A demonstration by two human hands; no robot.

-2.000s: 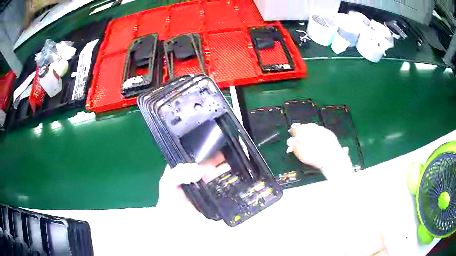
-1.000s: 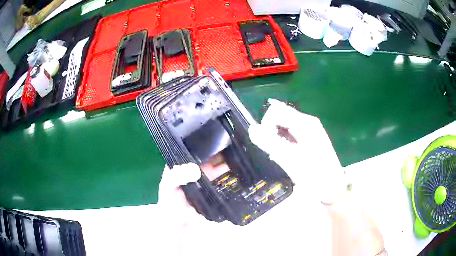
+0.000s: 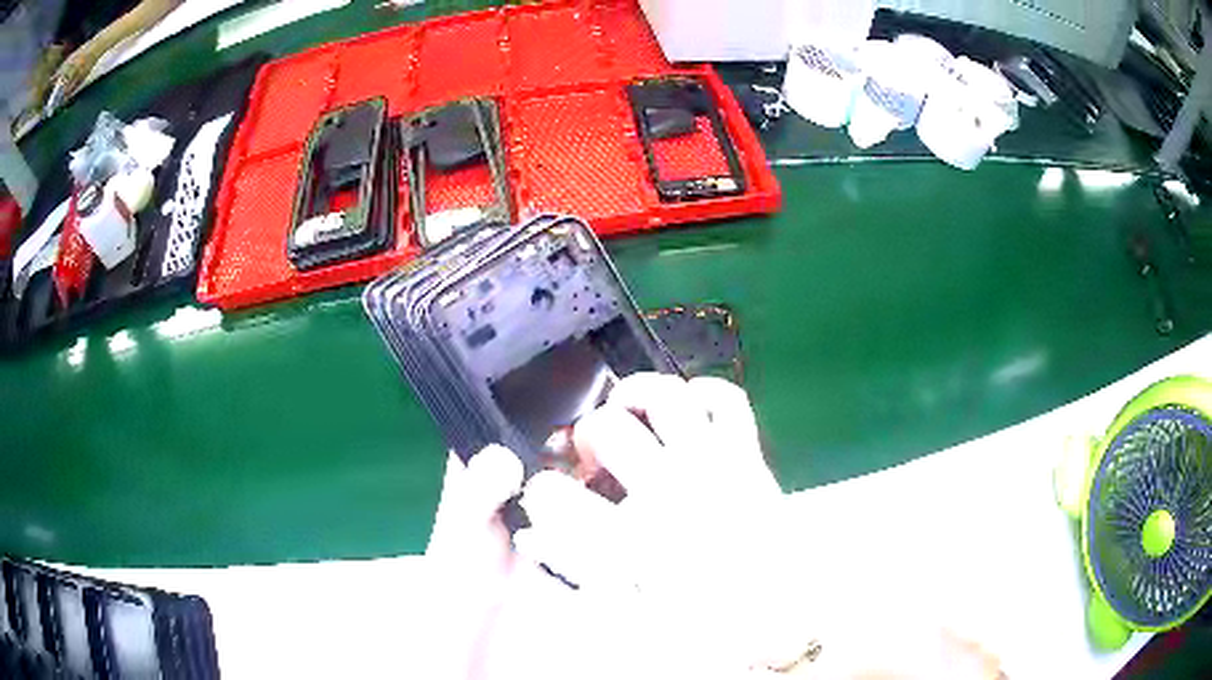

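A thick stack of nested phone middle frames (image 3: 518, 326) is held tilted above the green belt, its upper end fanned out. My left hand (image 3: 481, 511) grips its lower left side. My right hand (image 3: 678, 465) lies over the lower half of the top frame, fingers curled onto it, hiding that end. Both hands look washed out white by glare, and their outlines fade into the white ledge. One dark middle frame (image 3: 702, 335) shows on the belt behind the stack, partly covered by my right hand.
A red tray (image 3: 572, 157) beyond the stack holds several frames. A black parts tray (image 3: 146, 239) is at the left, with a white bottle (image 3: 106, 229). White rolls (image 3: 888, 96) stand at the back right. Black blister trays (image 3: 113, 631) are lower left, a green fan (image 3: 1156, 531) right. A person's arm (image 3: 100, 51) shows upper left.
The three frames spread on the belt two seconds ago no longer show as such; one dark frame shows there. My right hand has moved left from there onto the stack's lower end.
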